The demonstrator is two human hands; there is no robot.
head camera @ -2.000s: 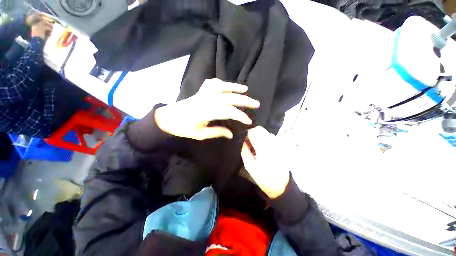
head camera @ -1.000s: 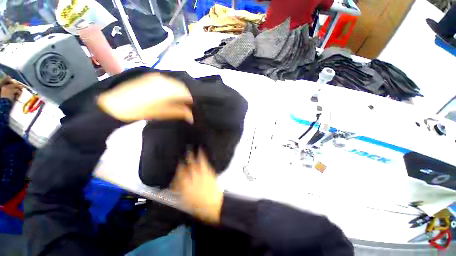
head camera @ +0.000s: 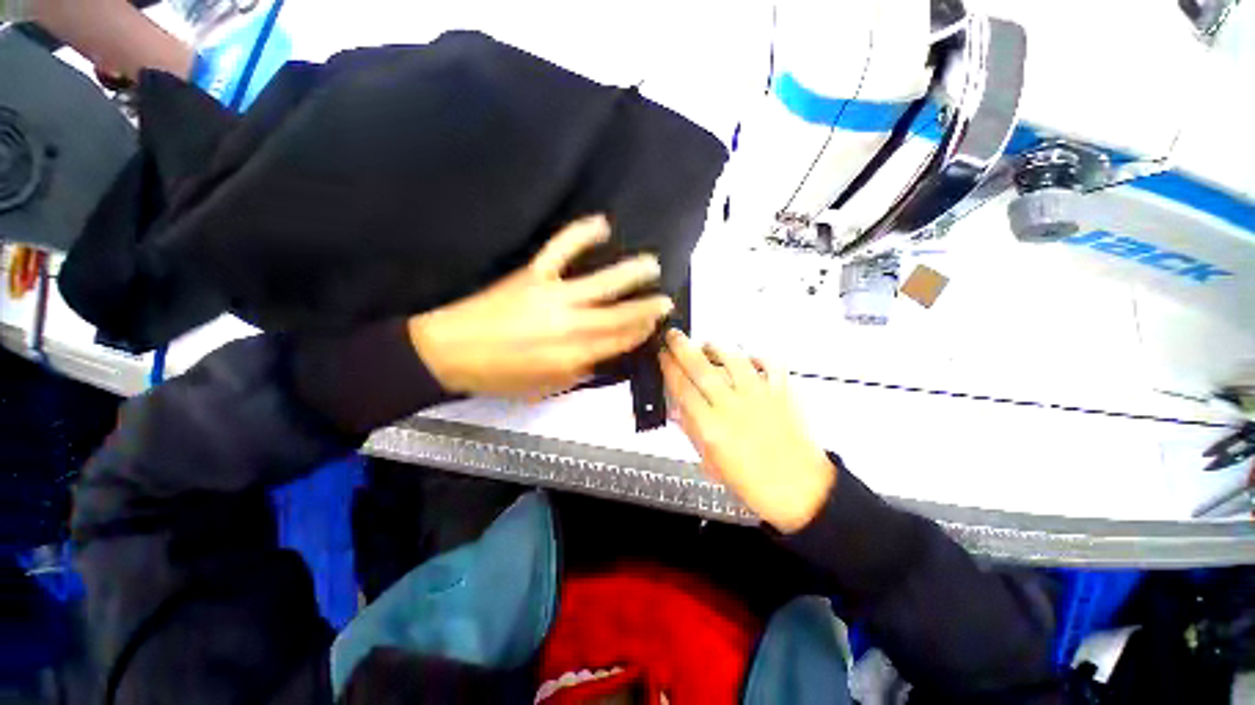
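A black garment piece point(head camera: 413, 179) lies bunched on the white machine table, left of the sewing machine. My left hand point(head camera: 544, 324) lies on its lower right part with the fingers spread and pointing right. My right hand point(head camera: 743, 420) is at the garment's right edge, its fingertips close to my left fingertips. A narrow black strip end point(head camera: 648, 393) hangs down between the hands. The fingertips meet the dark cloth, and whether they pinch it is hard to tell. The presser foot area point(head camera: 805, 234) is to the upper right, with no cloth under it.
The white sewing machine point(head camera: 853, 69) with a blue stripe stands at the upper right. A small brown square point(head camera: 924, 285) lies near a clear-grey block point(head camera: 869, 287). Dark tools point(head camera: 1229, 448) lie at the right edge. A measuring scale point(head camera: 551, 468) runs along the table's front. Another person's arm point(head camera: 117, 35) shows at top left.
The view has moved closer to the machine. The garment is now spread out to the left, and both hands, blurred before, are close together at its lower right edge.
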